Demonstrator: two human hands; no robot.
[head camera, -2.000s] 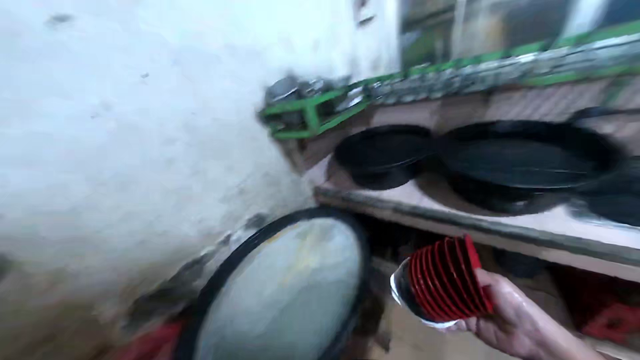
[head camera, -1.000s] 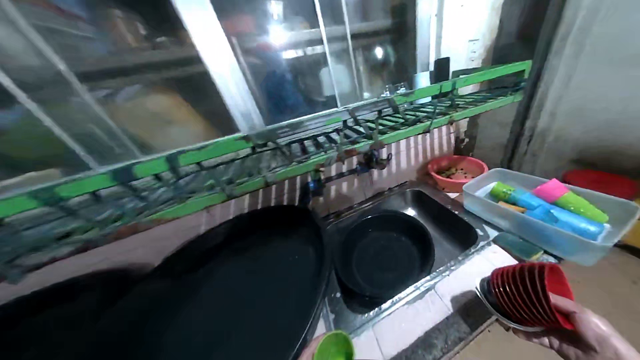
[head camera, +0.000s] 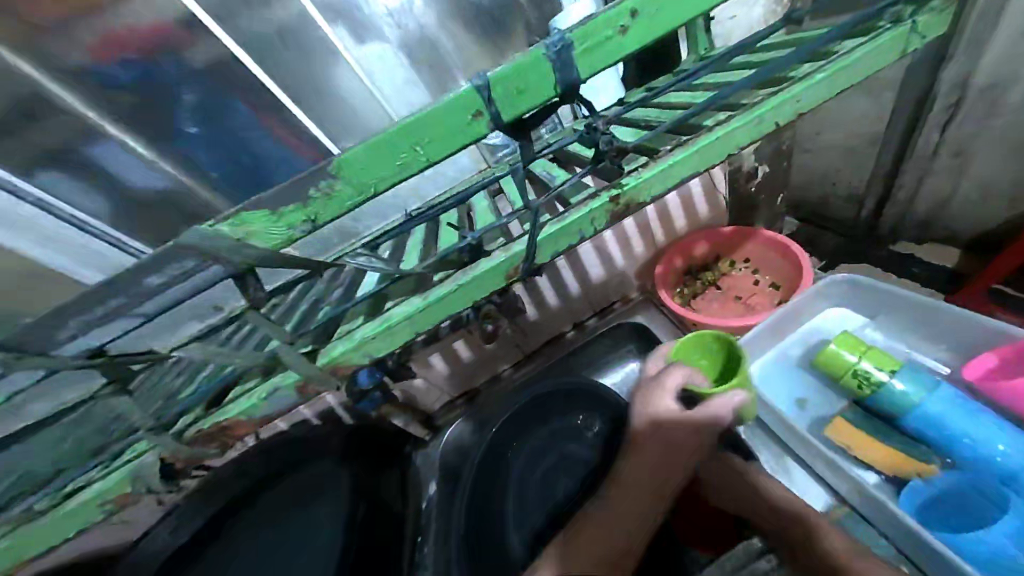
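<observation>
My left hand (head camera: 672, 388) grips a lime-green plastic cup (head camera: 716, 364) by its side, its mouth tilted up, over the right end of the metal sink (head camera: 612, 356). My right forearm comes in from the lower right, and my right hand (head camera: 724, 468) is mostly hidden behind the left wrist; its hold cannot be made out. Something dark red (head camera: 704, 516), partly covered by my arms, shows between them. A round black basin (head camera: 544, 464) sits in the sink, left of my hands.
A translucent tub (head camera: 808, 432) at right holds blue and green cups (head camera: 920, 392), a pink cup (head camera: 992, 372) and a yellow-green sponge (head camera: 880, 444). Behind it is a pink basin (head camera: 732, 320) with scraps. A green slatted rack (head camera: 448, 152) crosses above. Another black basin (head camera: 272, 496) stands left.
The view has swung right to the sink and moved closer. My left hand has come up with the green cup, seen low in the frame before. The red stack in my right hand is no longer plainly visible.
</observation>
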